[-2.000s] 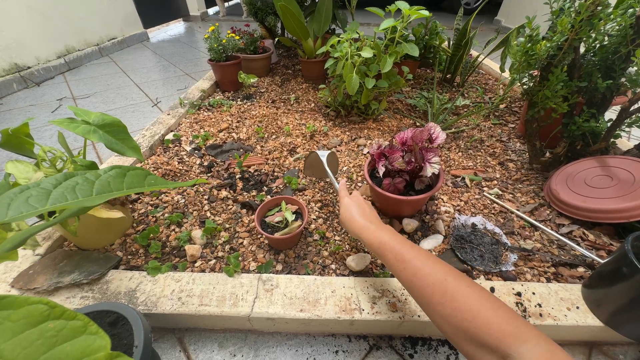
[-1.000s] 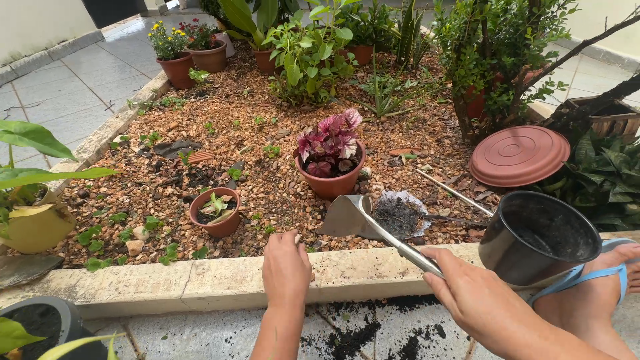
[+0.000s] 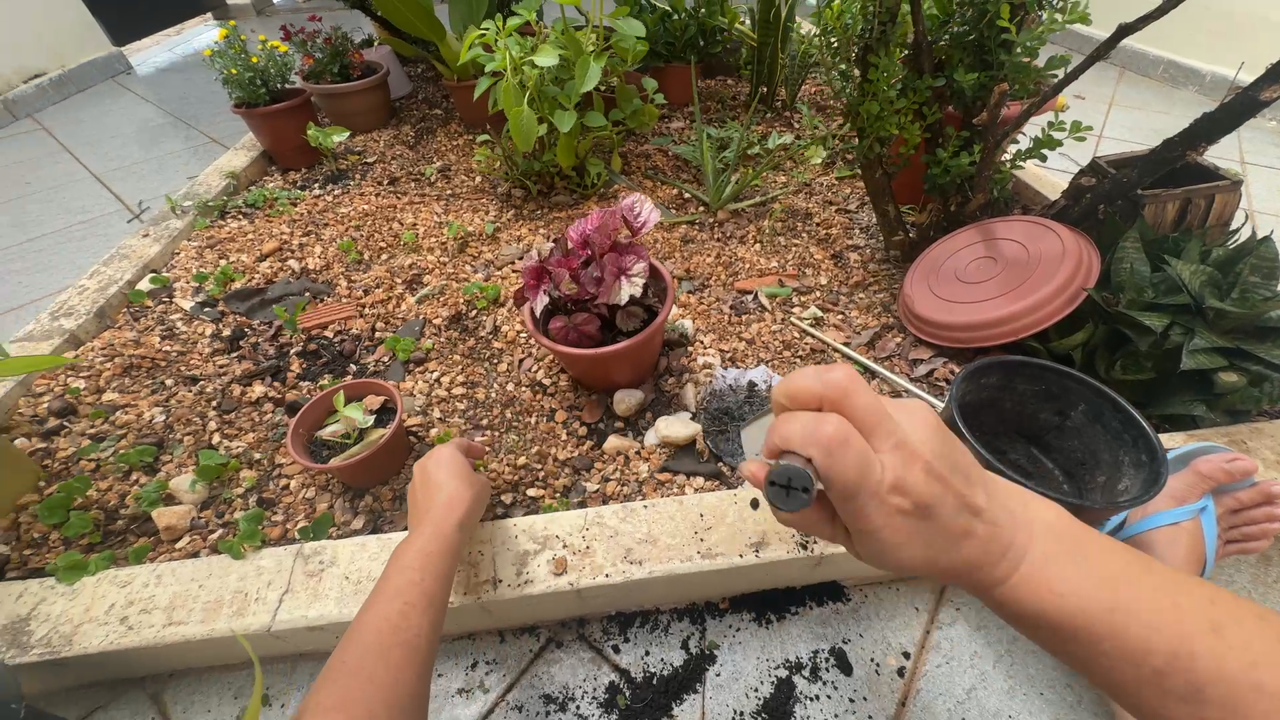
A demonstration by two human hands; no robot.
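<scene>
My right hand (image 3: 850, 460) grips a hand trowel by its handle (image 3: 790, 483), whose end faces the camera; part of the metal blade shows behind my fingers, and the rest is hidden. Down at the gravel, just inside the stone curb, is my left hand (image 3: 448, 487), its fingertips by a small green sprout and partly hidden. Left of it sits a small terracotta-coloured pot (image 3: 380, 462) with a little plant. A larger pot (image 3: 605, 365) with a pink-leaved begonia (image 3: 590, 270) stands beyond both hands. Dark soil with pale roots (image 3: 730, 410) lies behind the trowel.
The stone curb (image 3: 620, 545) crosses in front, with spilled soil (image 3: 680, 680) on the tiles. At right are an empty black pot (image 3: 1055, 430), a round terracotta-coloured saucer (image 3: 1000, 280), a thin rod (image 3: 870, 355) and a sandalled foot (image 3: 1200, 510). Shrubs and potted flowers (image 3: 275, 125) stand farther back.
Two seconds ago only one arm showed, with the trowel out over the gravel between the pots. Since one second ago, my left hand has reached over the curb into the gravel, and the trowel's handle has turned toward the camera.
</scene>
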